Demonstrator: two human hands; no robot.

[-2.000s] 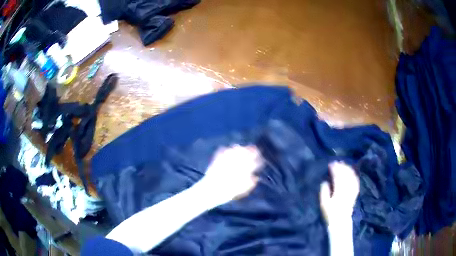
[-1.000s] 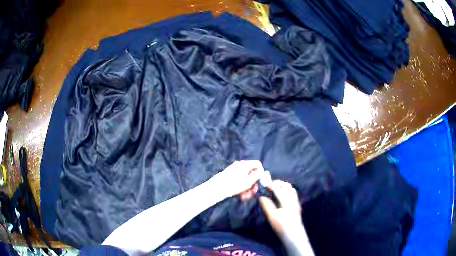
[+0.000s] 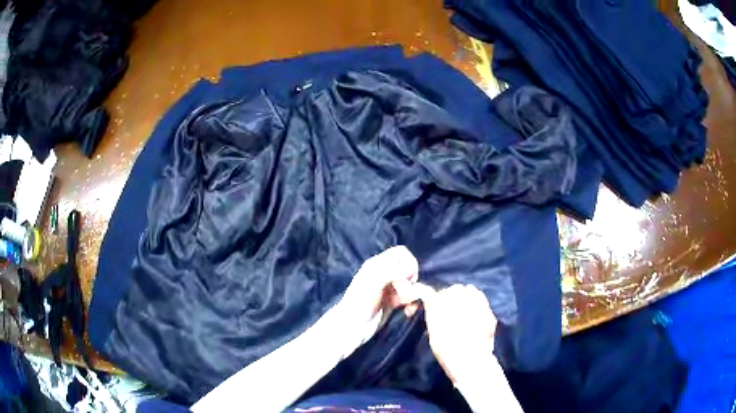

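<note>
A navy jacket (image 3: 529,266) lies spread on the table with its shiny near-black lining (image 3: 266,242) facing up and matt navy facing around it. One sleeve (image 3: 516,165) lies wrinkled at the upper right. My left hand (image 3: 387,282) and my right hand (image 3: 460,319) meet at the lower part of the jacket, fingertips touching, and pinch the dark lining edge between them. What exactly lies between the fingertips is hidden.
A stack of navy pieces (image 3: 597,89) lies at the upper right of the brown table (image 3: 242,28). Dark linings (image 3: 60,81) lie at the upper left. Black strips (image 3: 60,290), a yellow ring (image 3: 34,242) and small bottles lie at left. A blue bin (image 3: 702,323) stands at lower right.
Since one second ago, the view has shifted, so the jacket and stack appear further right. Both hands still pinch together at the lower lining. Two seconds ago they were apart on the jacket.
</note>
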